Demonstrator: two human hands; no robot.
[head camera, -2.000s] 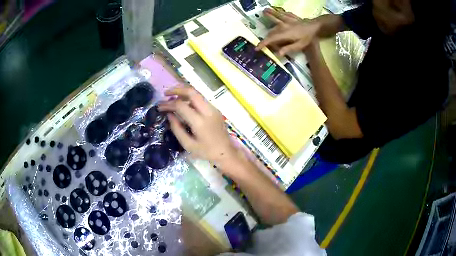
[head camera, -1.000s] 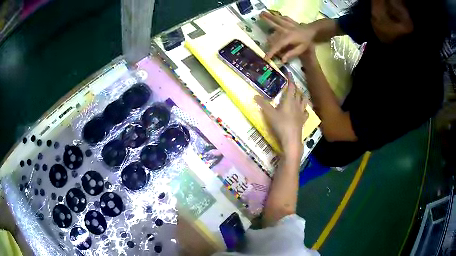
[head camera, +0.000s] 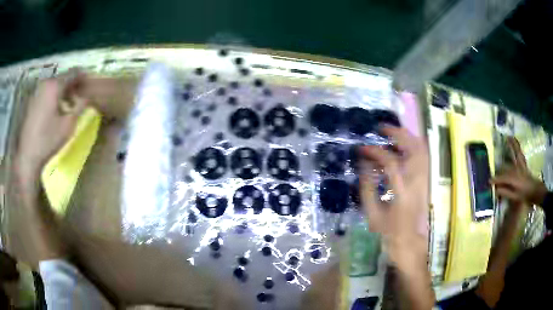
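Observation:
Perforated black discs (head camera: 247, 163) lie in rows on clear plastic film in the middle. To their right is a block of plain black round caps (head camera: 331, 157). My right hand (head camera: 394, 181) is over the right part of this block, fingers bent down and blurred; whether it grips a cap is hidden. My left hand (head camera: 51, 115) is at the far left, blurred, beside a yellow cloth (head camera: 74, 160); whether it holds the cloth is unclear. Small black dots (head camera: 268, 283) are scattered above and below the discs.
A bunched clear plastic roll (head camera: 147, 157) lies between my left hand and the discs on the brown board (head camera: 109, 248). A grey post (head camera: 455, 39) rises at the back right. A smartphone (head camera: 481, 180) lies on yellow sheets (head camera: 459, 200), near another person's hand (head camera: 515, 181).
The view has swung left, so the discs and caps sit nearer the middle. My right hand has moved from beside the phone to the caps. My left hand and the yellow cloth beside it are now visible.

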